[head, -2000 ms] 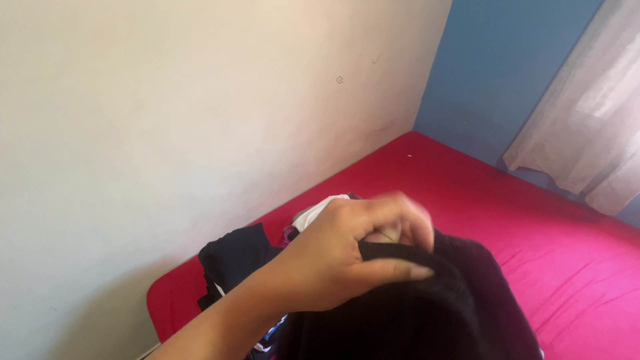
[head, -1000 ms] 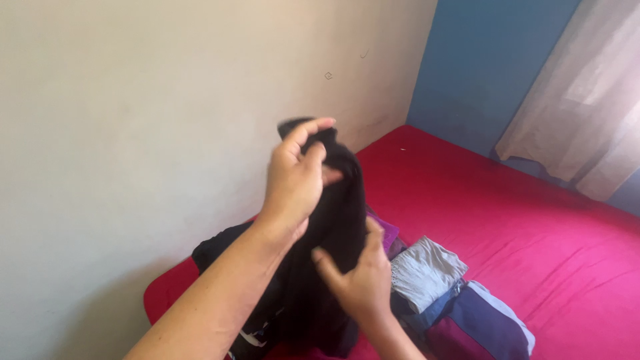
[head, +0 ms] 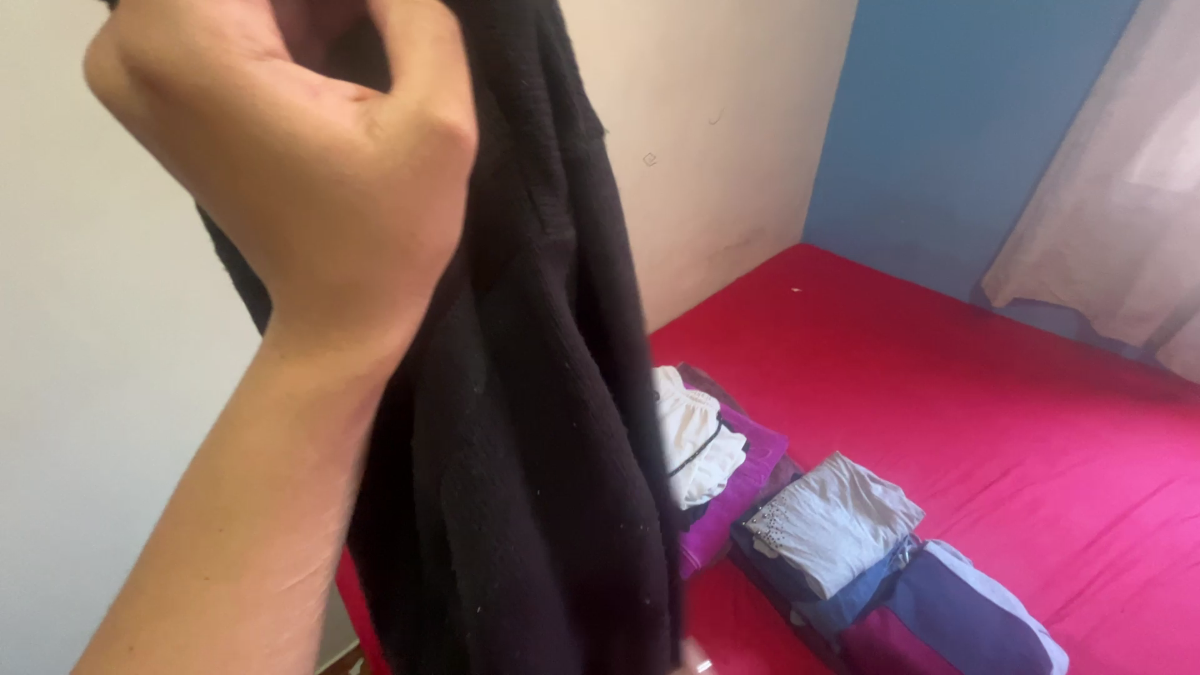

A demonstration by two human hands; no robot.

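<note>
My left hand (head: 309,141) is raised close to the camera at the upper left, its fingers closed on a black cloth garment (head: 534,375). The garment hangs down in long folds past the bottom of the view. Of my right hand (head: 696,658) only a small blurred bit shows at the bottom edge, beside the garment's lower right side; its fingers and what it holds are hidden. Behind the garment lie a white ruffled garment (head: 698,459) with dark trim and a purple cloth (head: 750,459). Right of these, a folded grey top (head: 834,525) with small studs rests on blue clothing.
A bed with a red sheet (head: 937,394) fills the right side, against a cream wall (head: 703,84) and a blue wall (head: 937,141). A folded navy, maroon and light blue garment (head: 975,600) lies at the lower right. A pale curtain (head: 1116,206) hangs at the right.
The black garment now hangs long and close to the camera, raised by my left hand. My right hand, on the garment one second ago, has dropped to the bottom edge.
</note>
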